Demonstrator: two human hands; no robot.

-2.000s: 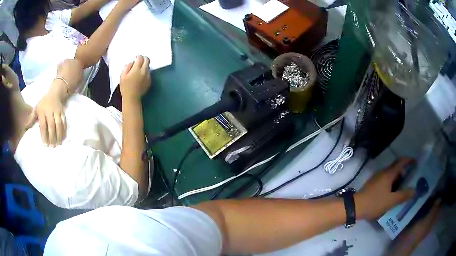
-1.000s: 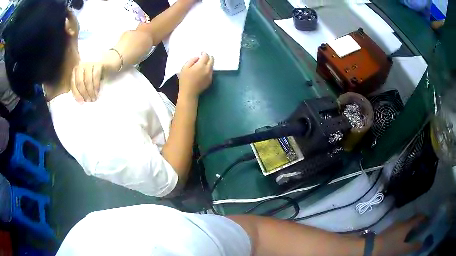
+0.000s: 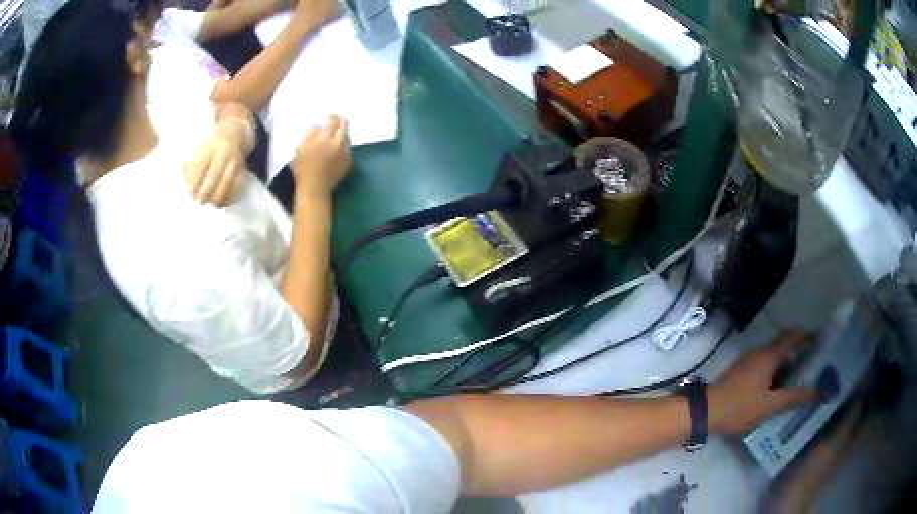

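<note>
A pale blue and white retail box (image 3: 774,452) with a dark fan picture lies slanted at the lower right. My left hand (image 3: 759,387), with a black watch strap at the wrist, grips the box's left edge, fingers on its upper side and thumb over its face. My right hand (image 3: 819,462) is a dark blur at the box's lower right edge; its fingers cannot be made out. A pile of small dark parts (image 3: 669,497) lies on the white sheet (image 3: 588,492) near the bottom edge.
A black soldering unit (image 3: 543,231), a tin of silvery shavings (image 3: 618,176) and a brown-orange box (image 3: 608,95) stand beyond my arm. A white cable coil (image 3: 680,328) and black cables lie nearer. A clear bag (image 3: 794,125) hangs above. A seated person (image 3: 216,271) is at left.
The view swung right, then back, over the last two seconds. The box, largely out of view one second ago, shows again with my left hand on it. The seated person's hands have barely moved.
</note>
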